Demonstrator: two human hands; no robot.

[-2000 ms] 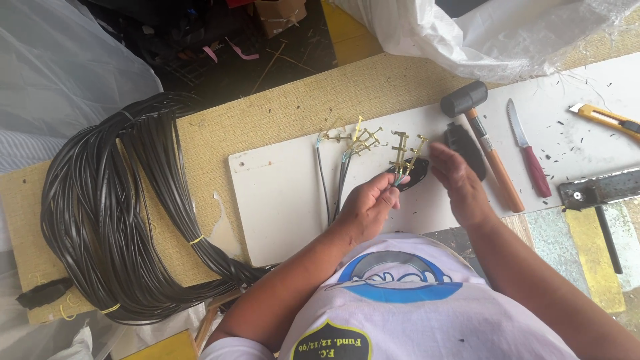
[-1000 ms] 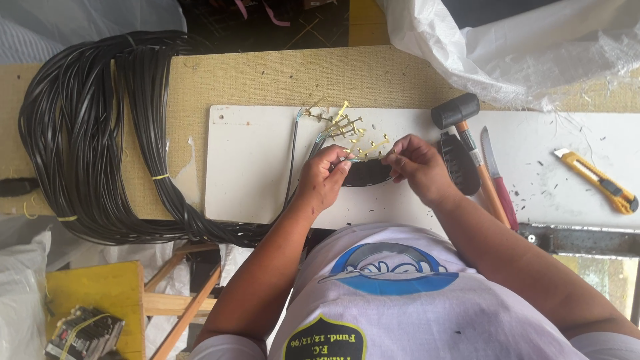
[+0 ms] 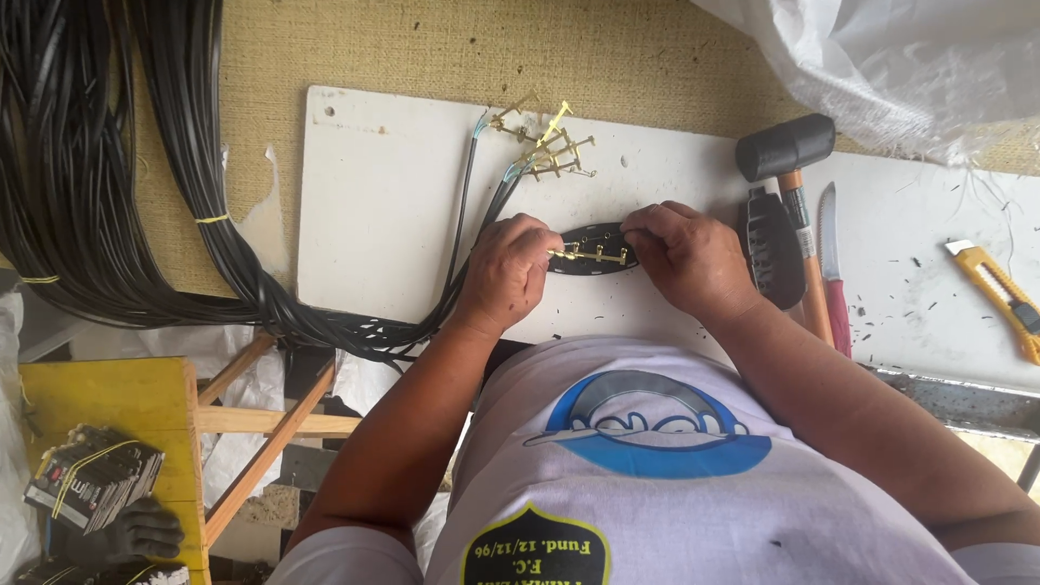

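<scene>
A black oval plastic housing (image 3: 603,230) lies on the white board between my hands. My left hand (image 3: 512,272) pinches one end of a brass contact strip (image 3: 600,256), which lies over the housing's near part. The fingers of my right hand (image 3: 686,256) are closed at the housing's right end; whether they hold a small part is hidden. Beyond my left hand, several brass contact strips (image 3: 556,154) are joined to the stripped ends of black cables (image 3: 467,215). These cables run under or beside my left hand toward a large black coil (image 3: 73,162) at the left.
To the right lie a black-headed mallet (image 3: 784,146), a second black plastic part (image 3: 776,252), a red-handled knife (image 3: 830,236) and a yellow utility knife (image 3: 995,296). White plastic sheeting (image 3: 910,73) covers the far right. Banded cards (image 3: 93,479) rest on a yellow surface at lower left.
Two seconds ago my right hand was raised, apart from my left, which held brass pieces upright. Both hands are now down at the housing, as a second ago. The view has shifted.
</scene>
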